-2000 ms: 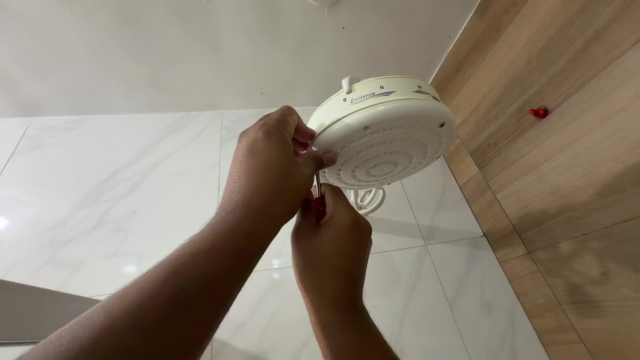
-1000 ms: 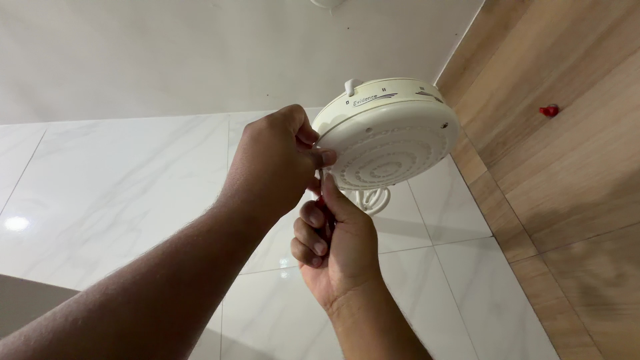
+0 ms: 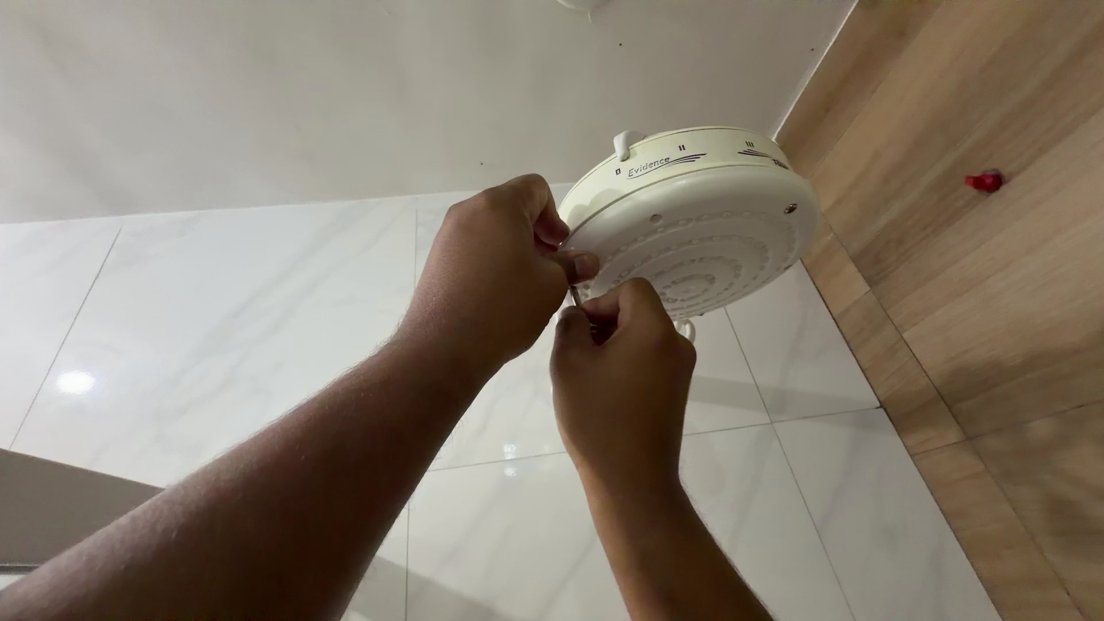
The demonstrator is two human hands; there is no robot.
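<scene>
A round, cream-white electric shower head [image 3: 724,233] hangs overhead, its perforated spray face turned down. A small white lever [image 3: 624,143] stands at its rim near printed marks, and a screw [image 3: 790,209] shows on the right of the face. My left hand [image 3: 500,267] grips the left edge of the shower head, thumb against the spray face. Just below it, the fingers of my right hand [image 3: 625,362] close around a screwdriver [image 3: 576,297]; only its thin metal shaft shows, pointing up at the left edge. Its tip and handle are hidden by my hands.
White marbled wall tiles [image 3: 259,310] rise behind my arms to a pale ceiling [image 3: 302,95]. On the right is a wood-look wall [image 3: 992,259] with a small red fitting [image 3: 984,180]. Part of a white hose [image 3: 686,330] shows behind the shower head. A grey edge [image 3: 69,496] crosses the lower left.
My right hand has turned at the wrist: its curled fingers faced the camera one second ago, and now its back does. My left hand stays on the shower head's edge.
</scene>
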